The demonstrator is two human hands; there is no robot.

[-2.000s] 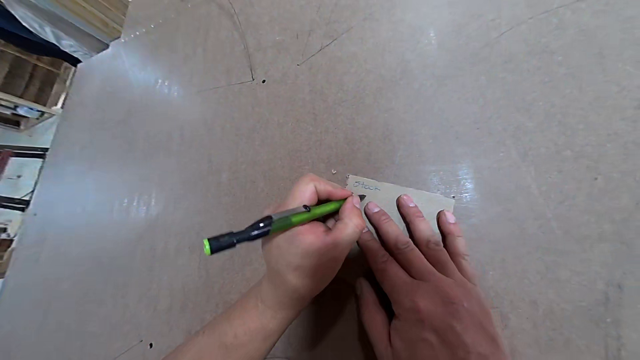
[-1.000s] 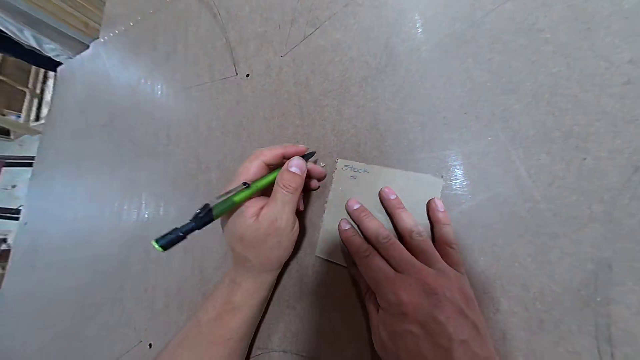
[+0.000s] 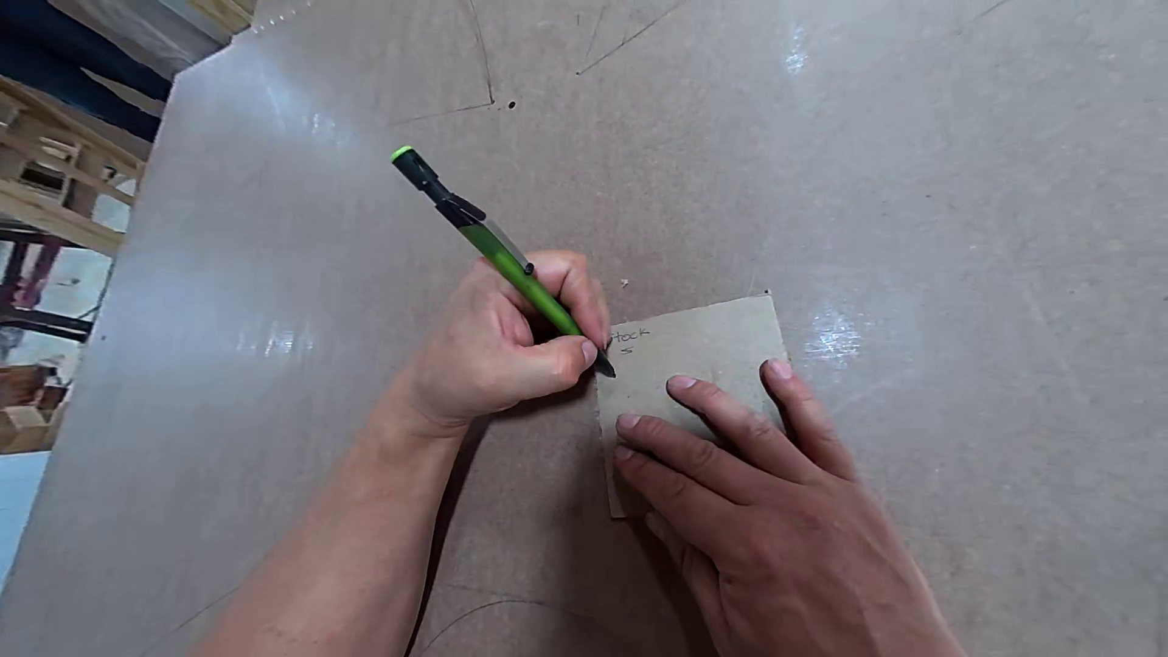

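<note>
My left hand [image 3: 511, 351] grips a green and black mechanical pencil [image 3: 518, 274], its dark tip down at the left edge of a small square piece of cardboard [image 3: 712, 338]. Handwriting in pencil stands near the card's upper left corner, partly behind my left fingers. Flat on the card's lower right part, with fingers spread, lies my right hand [image 3: 766, 520]; it presses the card against the large brown board [image 3: 274, 438] beneath. The right palm hides the card's lower right corner.
Thin pencil lines and a small dark hole [image 3: 512, 105] mark the board toward the top; a curved line runs near the bottom. Beyond the board's left edge are wooden frames [image 3: 64, 219], wood blocks [image 3: 26, 411] and a person's legs in dark trousers [image 3: 82, 68].
One second ago my left hand held the pencil off the card's left side; its tip is now at the card's left edge. The card has turned anticlockwise under my right hand.
</note>
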